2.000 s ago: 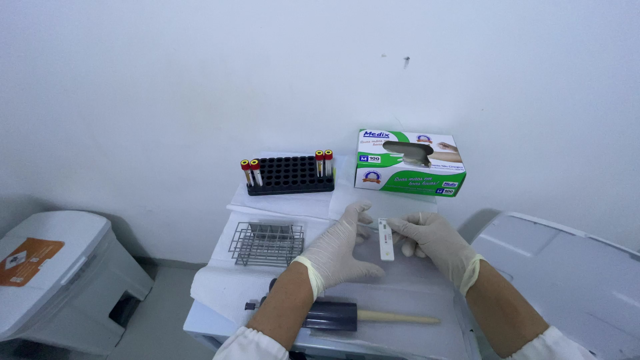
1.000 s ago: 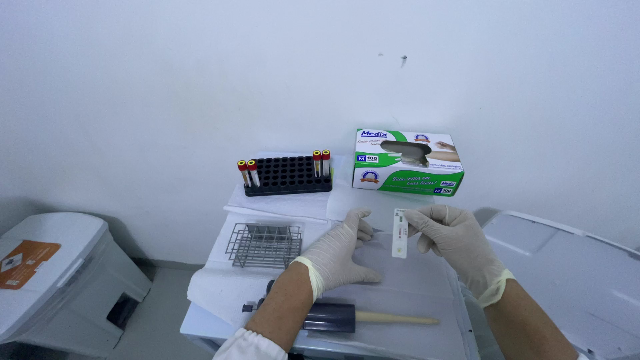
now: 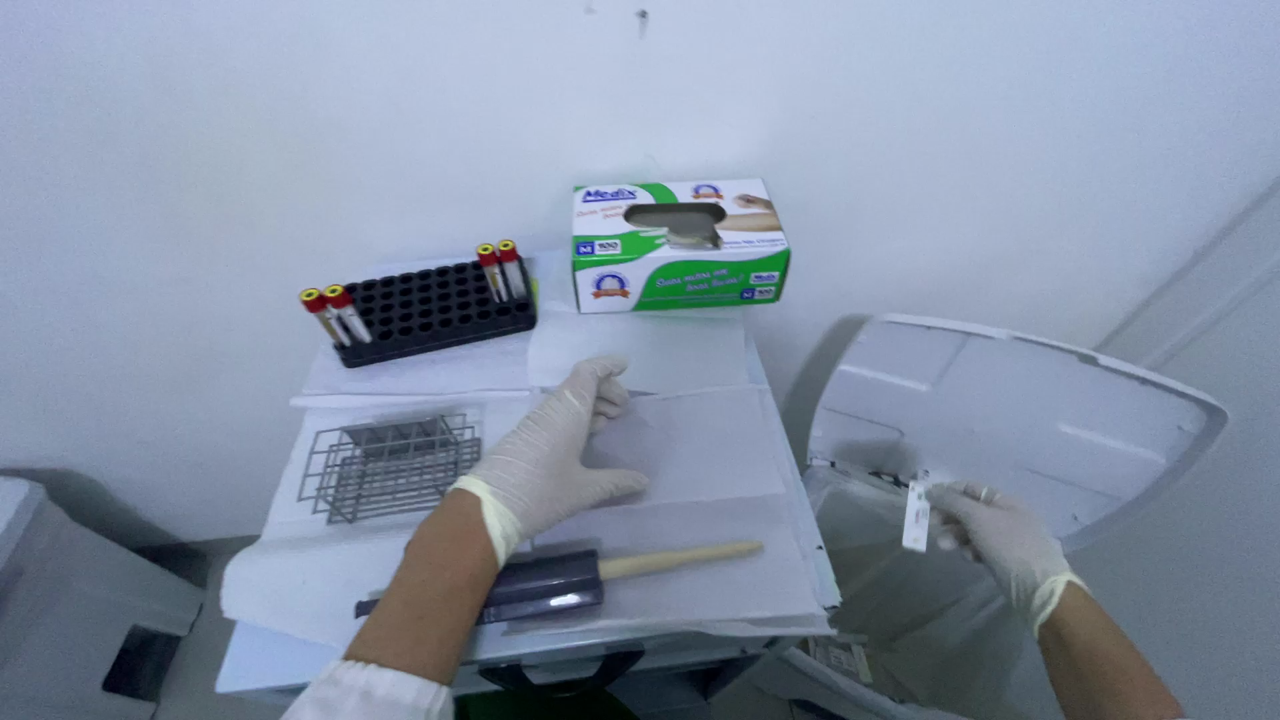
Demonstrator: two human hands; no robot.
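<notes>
My gloved right hand [image 3: 995, 545] pinches a white plastic test cassette [image 3: 915, 515] by its edge, over an open lined bin [image 3: 900, 600] to the right of the table. My gloved left hand [image 3: 555, 455] holds nothing; its thumb is spread from the fingers above the paper-covered table [image 3: 700, 440]. Left of that hand stands a wire test tube rack [image 3: 395, 470]. Below it lies a dark blue tool with a pale handle [image 3: 680, 560], partly behind my forearm. A black tube rack [image 3: 430, 310] holds several red-and-yellow-capped blood tubes [image 3: 348, 312] at its ends.
A Medix glove box [image 3: 680, 270] stands at the table's back edge against the wall. The bin's raised lid [image 3: 1010, 410] leans toward the wall at right. Another white bin [image 3: 70, 600] is at the far left. A black drawer handle [image 3: 565, 680] shows at the table's front.
My right hand has carried the test cassette from above the table out to the right, over the bin. My left hand has stayed over the table. The view has shifted to the right.
</notes>
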